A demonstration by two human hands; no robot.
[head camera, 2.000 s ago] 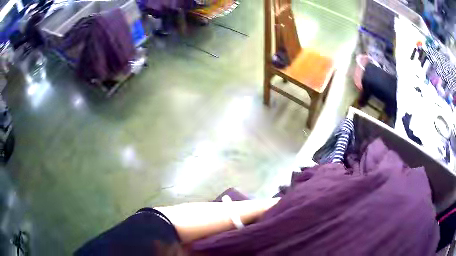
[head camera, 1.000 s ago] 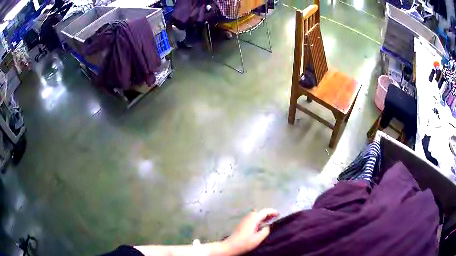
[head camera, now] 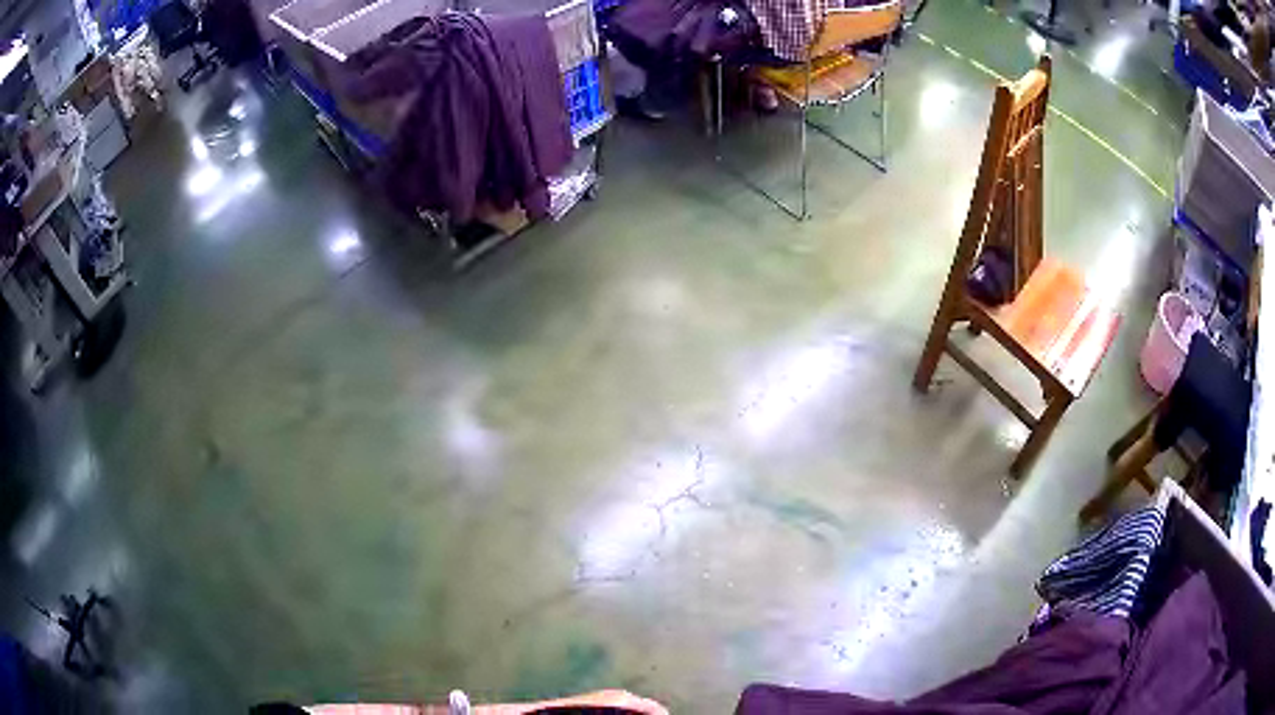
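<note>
The purple garment (head camera: 1091, 668) lies heaped over a bin (head camera: 1214, 538) at the lower right, partly cut off by the bottom edge. A striped garment (head camera: 1107, 562) hangs at the bin's corner beside it. My left hand (head camera: 604, 703) is a thin strip at the bottom edge, left of the purple cloth and apart from it in view. A pale band is at the wrist. Its fingers are cut off, so I cannot tell whether they hold anything. My right hand is out of the picture.
A wooden chair (head camera: 1049, 328) stands on the green floor at right. Behind the bin are a dark-covered stool (head camera: 1214, 405) and a pink wastebasket (head camera: 1169, 342). A divided cart (head camera: 336, 31) draped with purple cloth stands at upper left. A metal-legged chair (head camera: 846, 77) is at the top.
The view has swung left, shifting the bin and purple garment toward the lower right. My left hand, at the purple cloth's edge a second ago, is now mostly below the picture.
</note>
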